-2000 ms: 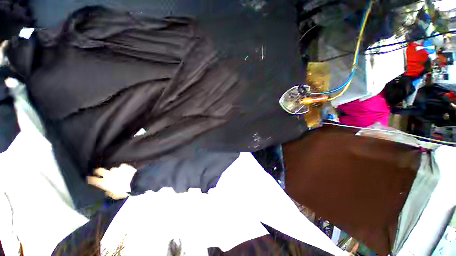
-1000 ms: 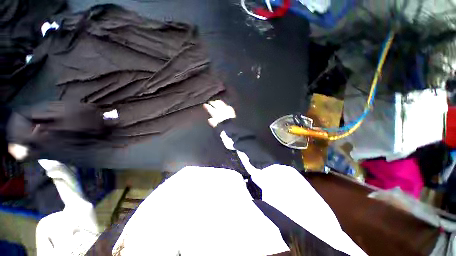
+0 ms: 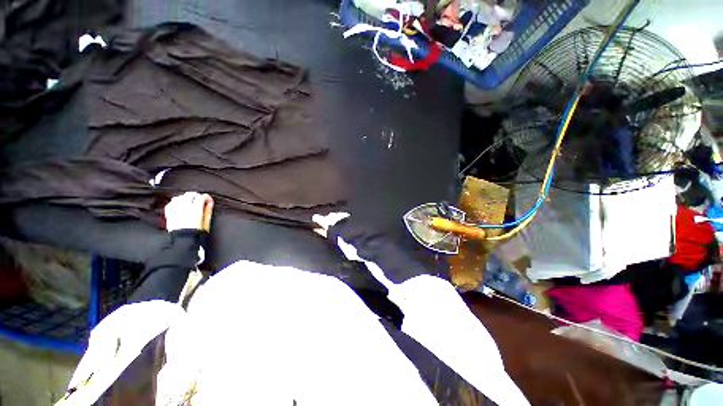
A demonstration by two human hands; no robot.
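Note:
A dark brown-black knit garment (image 3: 198, 111) lies wrinkled on the dark table cover (image 3: 388, 158), with a long narrow sleeve (image 3: 71, 186) stretched to the left. A small white label (image 3: 158, 177) shows on it. My left hand (image 3: 189, 212) is closed on the garment near the sleeve's inner end. My right hand (image 3: 329, 222) is at the garment's lower right corner, its fingertips at the cloth edge; whether it grips is unclear. The steam iron (image 3: 434, 228) stands unheld at the right table edge, its tip to the left.
A worn brown iron rest (image 3: 480, 230) lies beside the iron. Blue and yellow hoses (image 3: 555, 158) rise past a wire-cage fan (image 3: 618, 103). A blue scrap basket (image 3: 491, 75) is at the top. A blue lower basket (image 3: 47, 337) is at left. Dark cloth (image 3: 55, 32) is heaped upper left.
My left hand has moved right from the far left onto the garment. The sleeve now lies out to the left. My right hand stays near the lower right corner. The view has shifted, showing more basket and fan.

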